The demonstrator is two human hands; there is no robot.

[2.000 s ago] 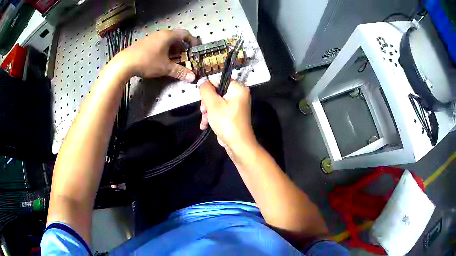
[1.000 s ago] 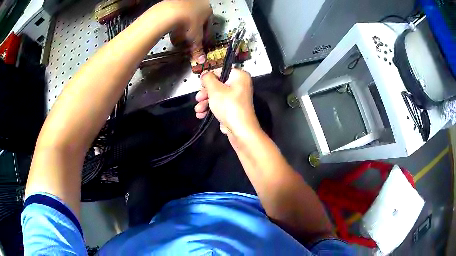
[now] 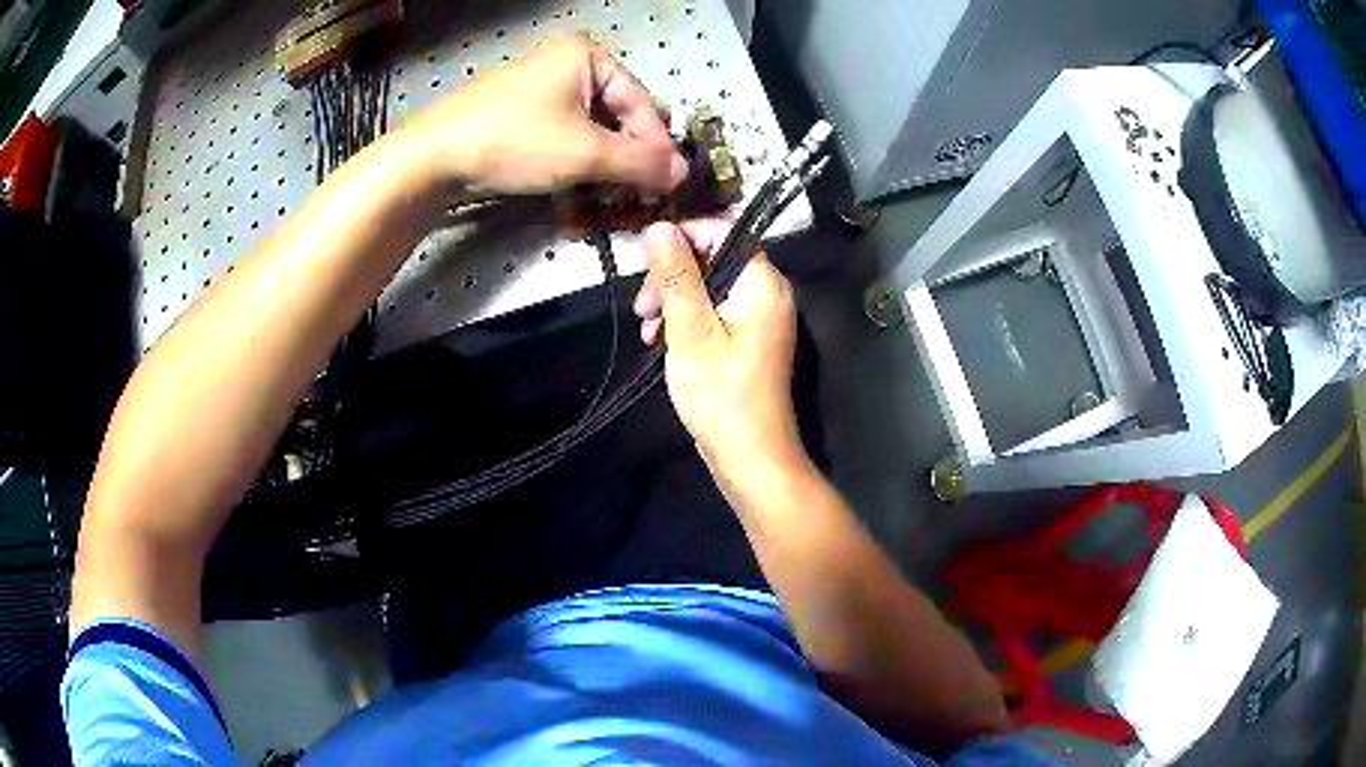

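Observation:
My right hand (image 3: 722, 333) is closed around a small group of black cables (image 3: 517, 477). Their silvery connector tips (image 3: 806, 150) stick out past my fingers to the upper right. The slotted fixture (image 3: 724, 168) lies on the perforated plate (image 3: 495, 285); its right end shows, the rest is mostly under my left hand (image 3: 577, 120). The fingers of my left hand are bent down at the fixture, and what they hold is hidden. One black cable (image 3: 611, 322) hangs apart from the group, from the fixture's left part.
A loaded fixture (image 3: 342, 41) with a fan of cables sits at the plate's upper left. To the right are a grey cabinet (image 3: 914, 90), a white open frame on casters (image 3: 1184, 435) and a red stool (image 3: 1034, 555) with a white packet (image 3: 1191, 629).
My left hand has moved right along the fixture. My right hand and the cable tips have shifted right, away from the fixture. One cable now hangs apart near the fixture's left part.

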